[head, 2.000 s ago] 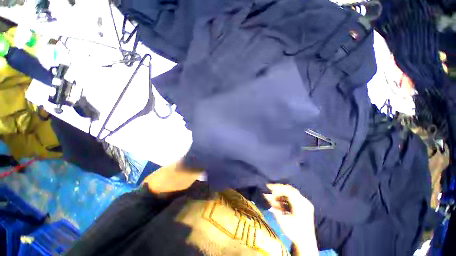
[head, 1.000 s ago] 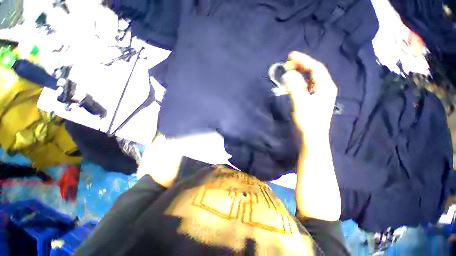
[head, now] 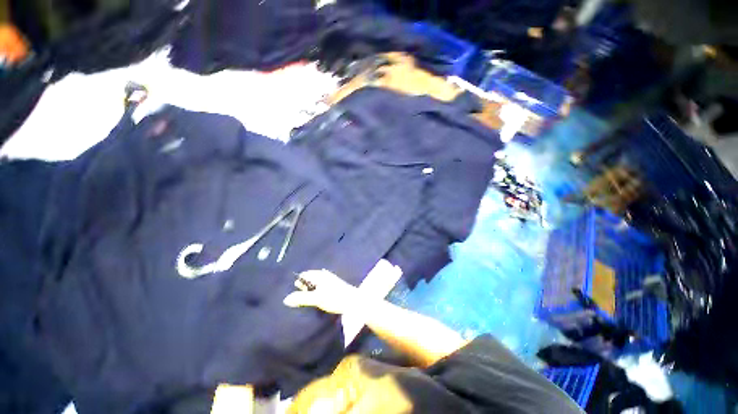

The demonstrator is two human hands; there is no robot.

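Dark navy jackets (head: 162, 299) lie spread in layers across the left and middle. My right hand (head: 320, 291) is over the cloth near its lower right part, fingers pointing left. A small dark patch shows at its fingertips; I cannot tell if it is a held tool or shadow. A pale hook-shaped item (head: 214, 265) lies on the cloth to the left of the hand, beside a thin V-shaped piece (head: 290, 230); I cannot tell whether they are joined. My left hand cannot be made out; a pale blurred shape (head: 233, 401) is cut off at the bottom edge.
A white surface (head: 89, 105) shows behind the jackets. Brown cloth (head: 388, 74) and blue crates (head: 526, 87) are beyond them. A blue floor (head: 469, 279) lies to the right, with another blue crate (head: 603, 279). A white strip (head: 379, 283) lies by my right wrist.
The view has swung to the right. My right hand no longer has the pale ring-shaped item in its fingers. The white tabletop with hangers has left the view.
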